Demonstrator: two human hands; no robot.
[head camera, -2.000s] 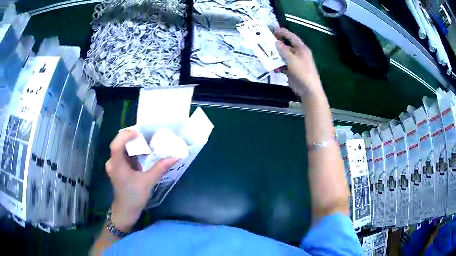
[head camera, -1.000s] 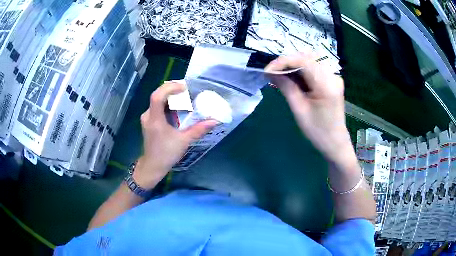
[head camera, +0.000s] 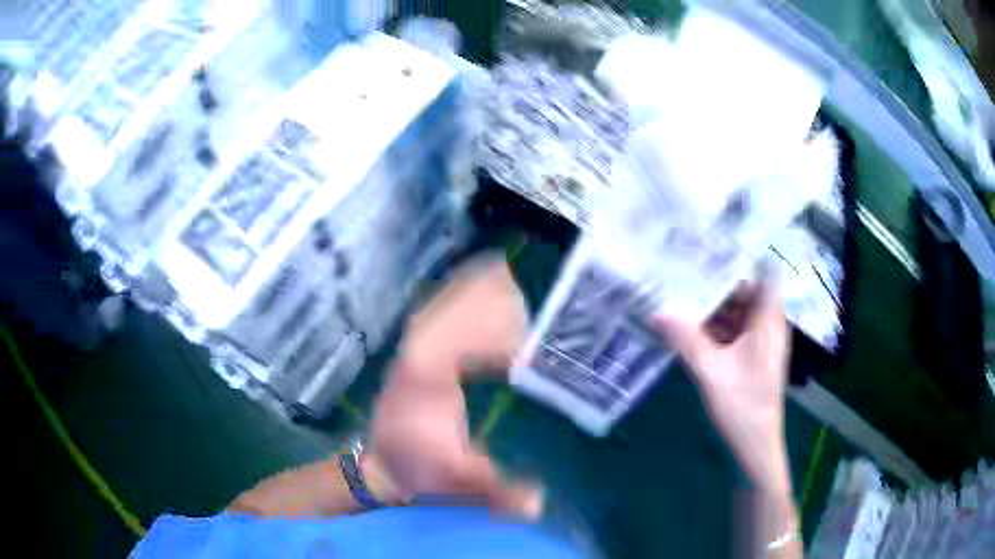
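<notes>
The frame is blurred. A printed white carton (head camera: 600, 339) is tilted in front of me, its dark picture panel facing me and its bright flaps spread at the upper end. My right hand (head camera: 731, 349) grips its right side. My left hand (head camera: 447, 382) is beside the carton's lower left, with fingers and thumb apart and nothing seen in it. The carton's inside is washed out, so I cannot tell its contents.
Left carton rows (head camera: 251, 207) stand at upper left. The tray heap of thin white pieces (head camera: 546, 131) is beyond the carton. Part of the right tray's heap (head camera: 802, 273) shows behind my right hand. Right carton row (head camera: 916, 524) is at lower right. A dark object (head camera: 949, 295) lies far right.
My left hand has come off the carton, and my right hand now grips it. The carton has turned its picture panel toward me. The view has swung left, so the surroundings sit further right.
</notes>
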